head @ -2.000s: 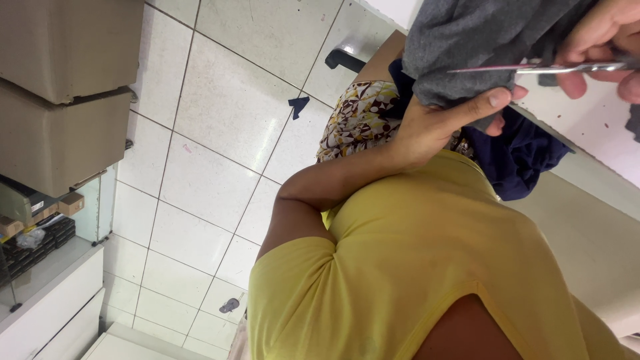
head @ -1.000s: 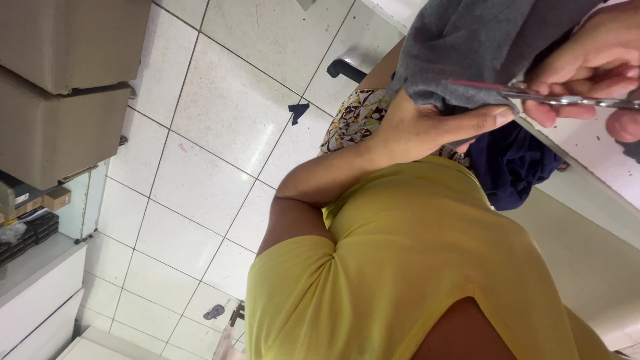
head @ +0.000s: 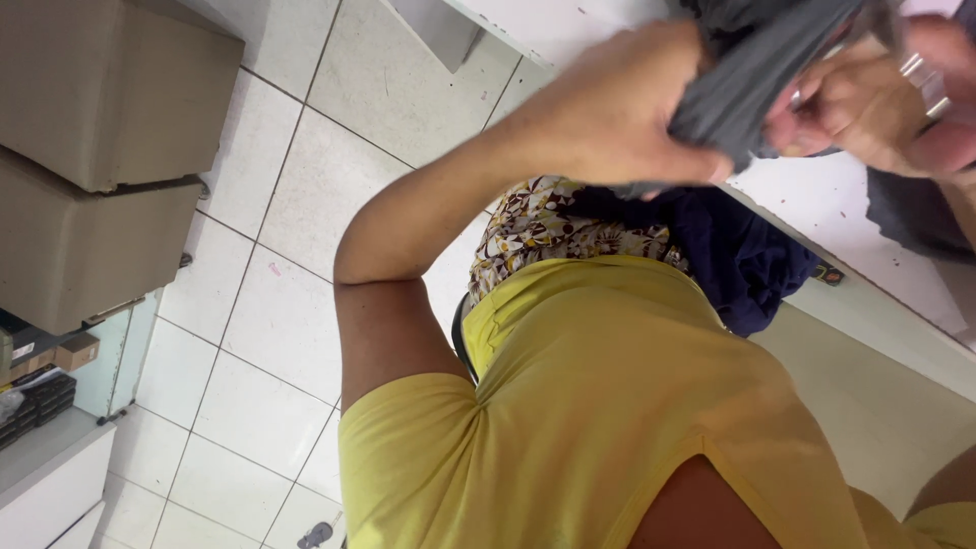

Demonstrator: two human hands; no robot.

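Dark grey cloth [head: 743,84] is bunched between my two hands at the upper right, over the white tabletop. My left hand [head: 648,107] grips its left side, thumb along the lower edge. My right hand [head: 862,107], blurred, is at the cloth's right side with bent fingers. The metal of the scissors [head: 924,84] shows among those fingers; their blades cannot be made out. Navy cloth [head: 740,252] lies bunched on my lap, below the table edge, over a patterned garment [head: 534,221].
The white table [head: 831,198] has a chipped edge and small dark specks; a dark cloth piece [head: 915,217] lies on it. Beige containers [head: 99,221] and a shelf with small boxes [head: 76,351] stand at the left. A flip-flop [head: 314,535] is on the tiled floor.
The scissors lay along the grey cloth with their blades showing; now they are back among my right fingers. My left hand has shifted its hold, and the cloth is bunched tighter.
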